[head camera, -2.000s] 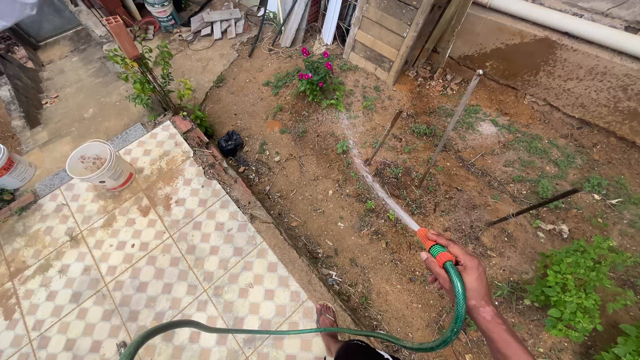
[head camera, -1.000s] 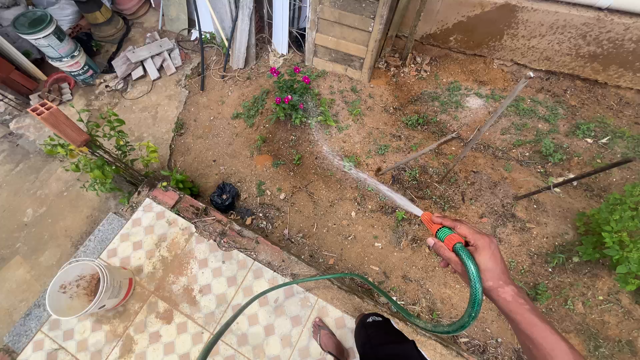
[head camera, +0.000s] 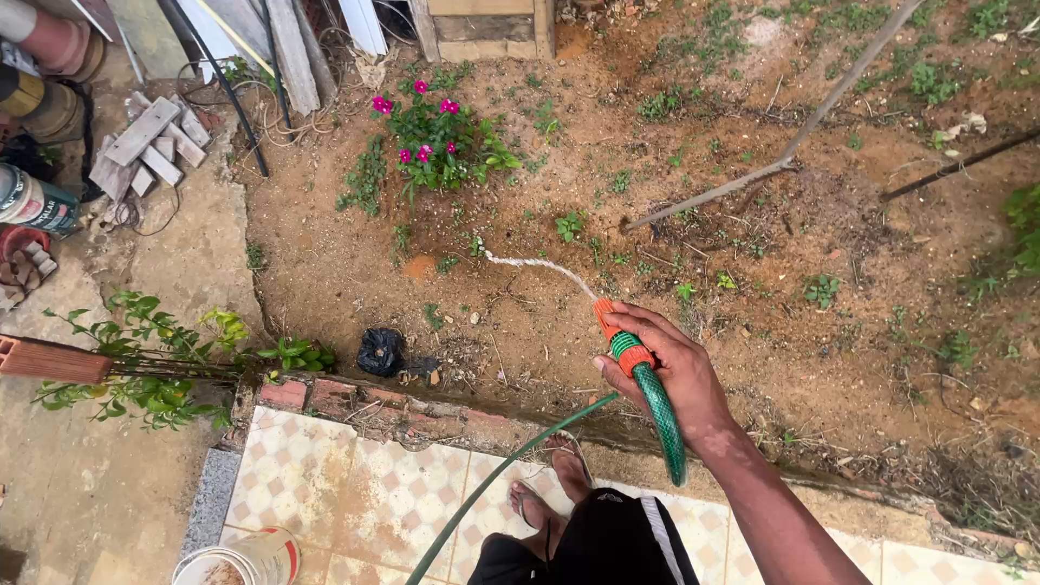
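My right hand (head camera: 670, 366) is closed around the orange and green spray nozzle (head camera: 621, 337) at the end of a green garden hose (head camera: 662, 422). A thin, wavy stream of water (head camera: 540, 263) leaves the nozzle toward the upper left and falls on bare soil below a bush with magenta flowers (head camera: 435, 138). From the hand the hose curves down, passes out of sight, then runs over the tiles to the bottom edge. My left hand is not in view.
Patterned floor tiles (head camera: 398, 487) end at a low brick edging (head camera: 357, 406), where my feet in flip-flops stand. A white bucket (head camera: 272, 556), a black plastic bag (head camera: 380, 352), a leafy plant (head camera: 146, 357), stacked wood-like pieces (head camera: 150, 142) and a leaning stick (head camera: 780, 162) are around.
The water stream, long and straight toward the flower bush before, is now thinner, wavy and shorter. The view has shifted downward and closer to my feet.
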